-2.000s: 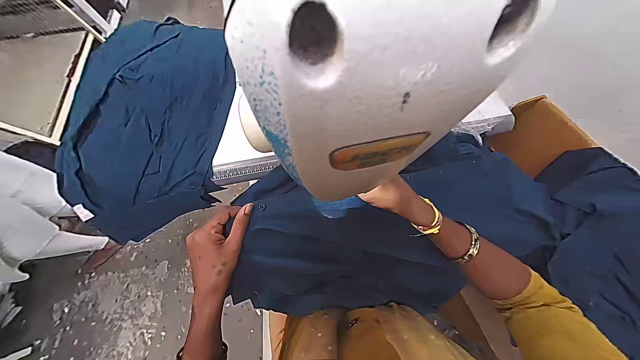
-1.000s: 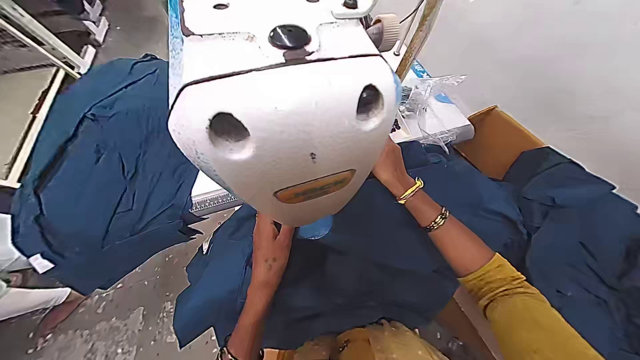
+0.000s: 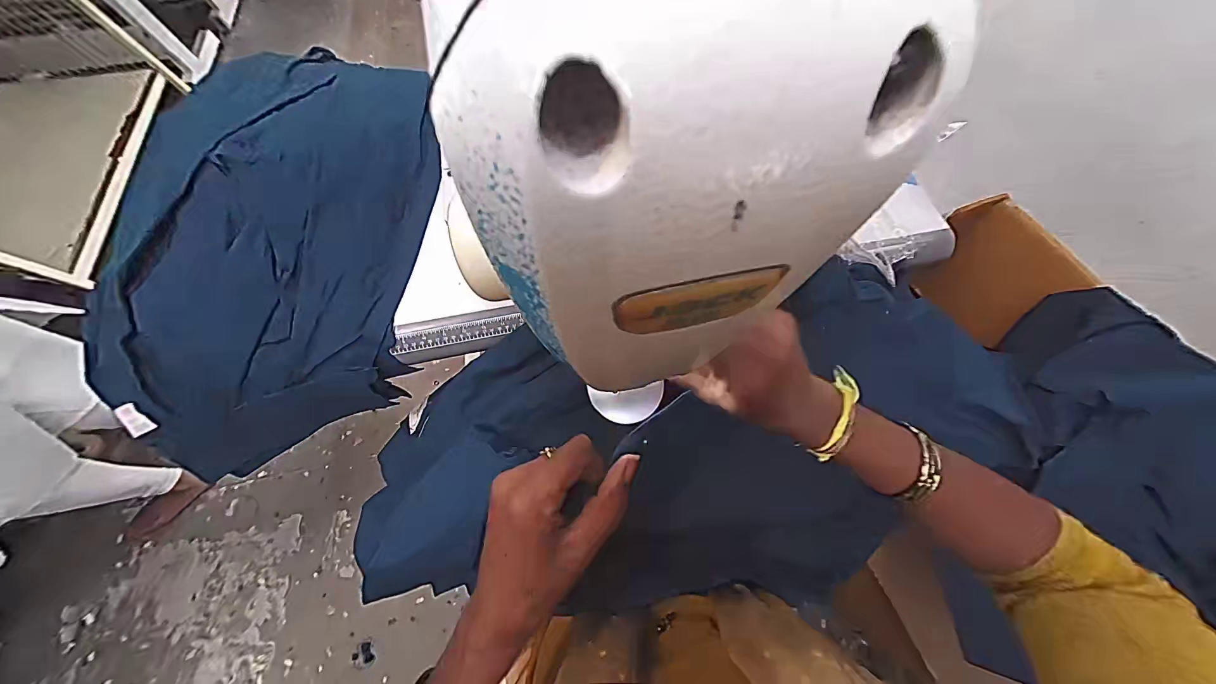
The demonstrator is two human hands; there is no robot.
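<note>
The white head of a Jack sewing machine [image 3: 703,218] fills the upper middle, with a round bright part [image 3: 625,402] showing under it. Dark blue fabric [image 3: 741,503] spreads beneath the head and over my lap. My left hand [image 3: 551,522] is at the fabric just below the machine, thumb and index finger pinching a fold of it. Against the head's lower right edge is my right hand [image 3: 760,370], blurred, its fingertips partly hidden; whether it grips the fabric cannot be told. A yellow band and bangles circle that wrist.
More blue fabric [image 3: 275,256] hangs at the left, beside a metal rack [image 3: 123,180]. A person's white-clothed leg [image 3: 57,437] is at the left edge. A measuring scale [image 3: 456,332] lines the table edge. At the right, blue fabric drapes over a cardboard box [image 3: 1007,266].
My left hand has come out from beside the machine head and is lower, near the fold. My right hand has moved to the head's lower right edge. The view has shifted.
</note>
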